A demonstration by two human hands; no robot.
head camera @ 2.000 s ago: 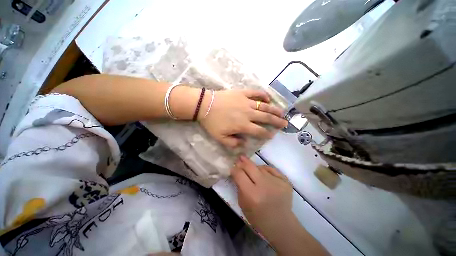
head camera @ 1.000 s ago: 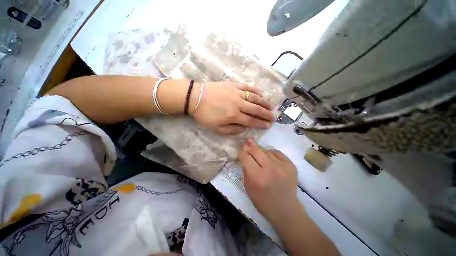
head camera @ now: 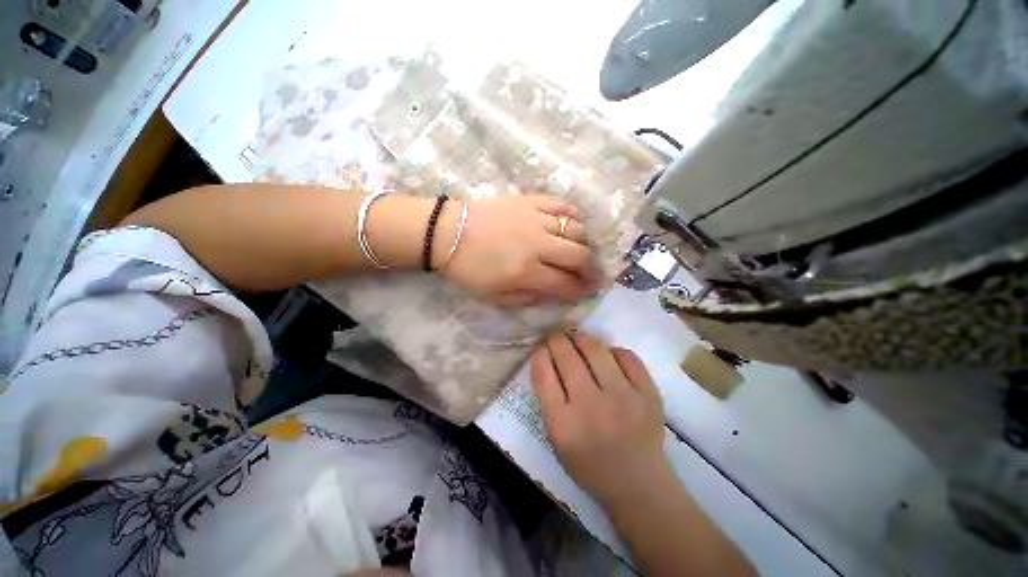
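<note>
The printed fabric panel (head camera: 395, 327), off-white with grey-beige blotches, lies layered on the white table, its right edge close to the presser foot area. My left hand (head camera: 524, 250), with bracelets and a ring, lies palm down on it, fingers curled and pressing the cloth just left of the needle plate (head camera: 652, 263). My right hand (head camera: 600, 406) lies below it, fingertips at the fabric's near edge; its thumb is hidden. The needle is too small and blurred to make out.
The machine head (head camera: 834, 135) fills the right side, with the grey lamp (head camera: 676, 43) above. A tan block (head camera: 712, 372) and a slim black tool (head camera: 836, 388) lie on the bed. A ruler scale (head camera: 521, 408) shows near the table's front edge. Another machine stands at upper left.
The view has shifted, with the machine head nearer than at first. My left fingers are more curled and farther back from the needle plate. My right fingertips now lie flatter at the fabric's edge.
</note>
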